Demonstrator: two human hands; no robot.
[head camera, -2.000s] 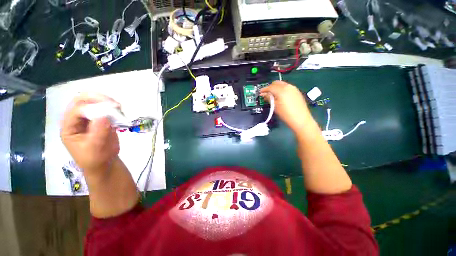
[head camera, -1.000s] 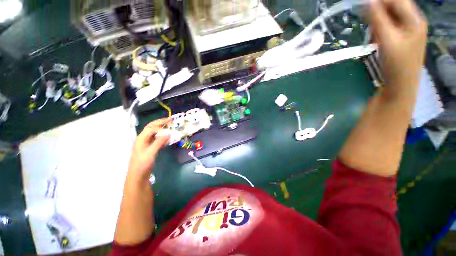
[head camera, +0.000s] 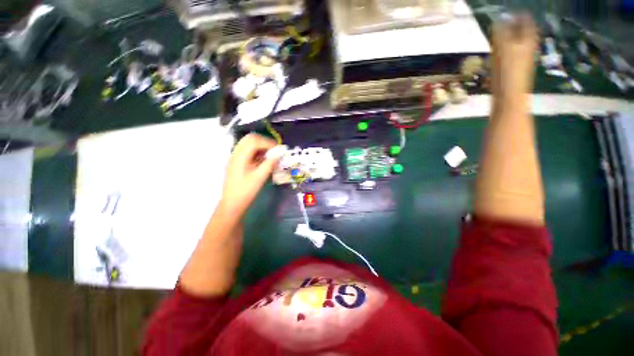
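The white socket block sits on the left side of the black test fixture. My left hand is at the block's left end, with its fingertips on or by it; whether it grips anything is unclear. A small charger circuit board lies at the block's front edge. Its white output cable hangs toward me past the red light. The green fixture test board is on the right side. My right hand is blurred, reaching far over the back right of the bench; its grip is unclear.
Instruments stand at the back, with red leads at the front panel. A white paper sheet lies left with a wrapped unit on it. Cabled units are piled at back left and back right. A white square piece lies right of the fixture.
My left hand has moved from over the paper to the socket block. My right hand has left the green board for the back right. The cable's free end now trails toward me.
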